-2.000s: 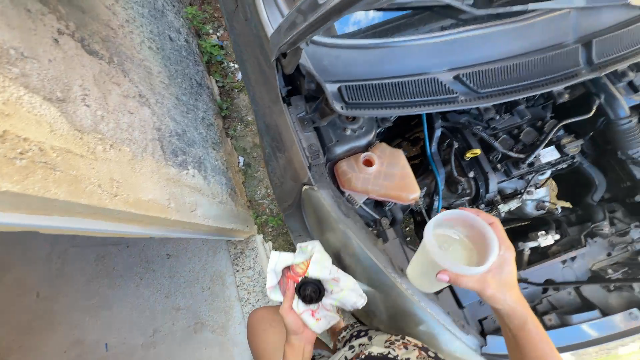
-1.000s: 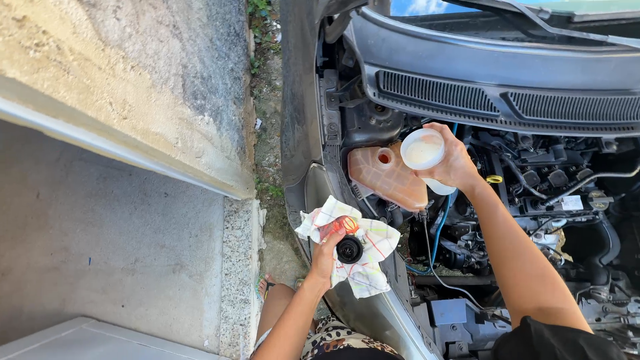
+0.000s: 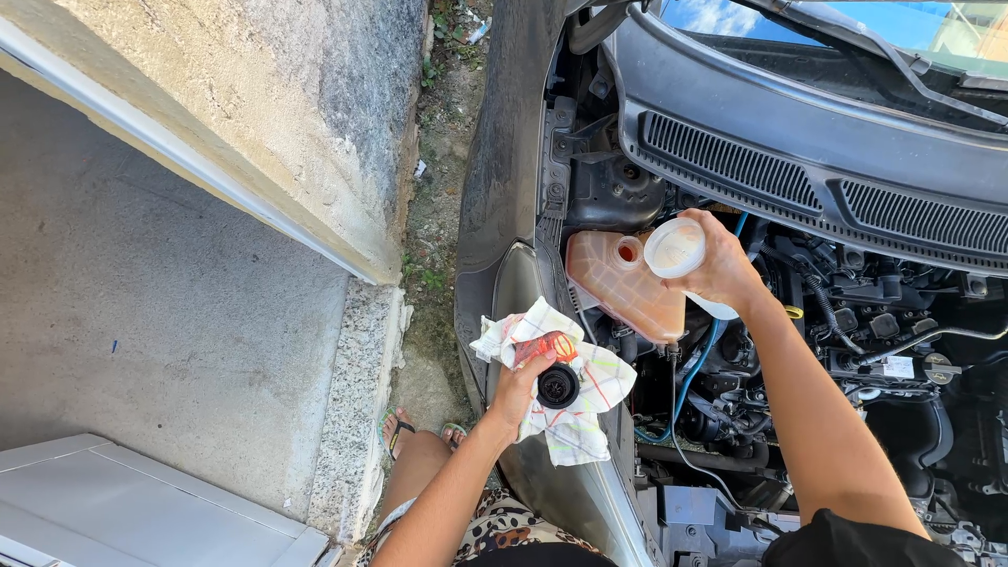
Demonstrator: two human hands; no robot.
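Observation:
My right hand grips a translucent plastic cup, tilted, its rim close beside the open filler neck of the coolant reservoir. Pale content shows inside the cup; whether anything flows out cannot be seen. The reservoir is pinkish-orange plastic in the corner of the engine bay. Over the car's fender, my left hand holds a stained white checked cloth together with a black screw cap, its hollow underside facing up.
Right of the reservoir lie a blue hose, the engine and its yellow dipstick handle. The cowl grille runs above. A rough wall and a granite threshold stand left of the fender.
My right hand has brought the cup from the front of the engine bay to beside the reservoir's neck and tilted it. My left hand still holds the cloth and cap. The view has shifted.

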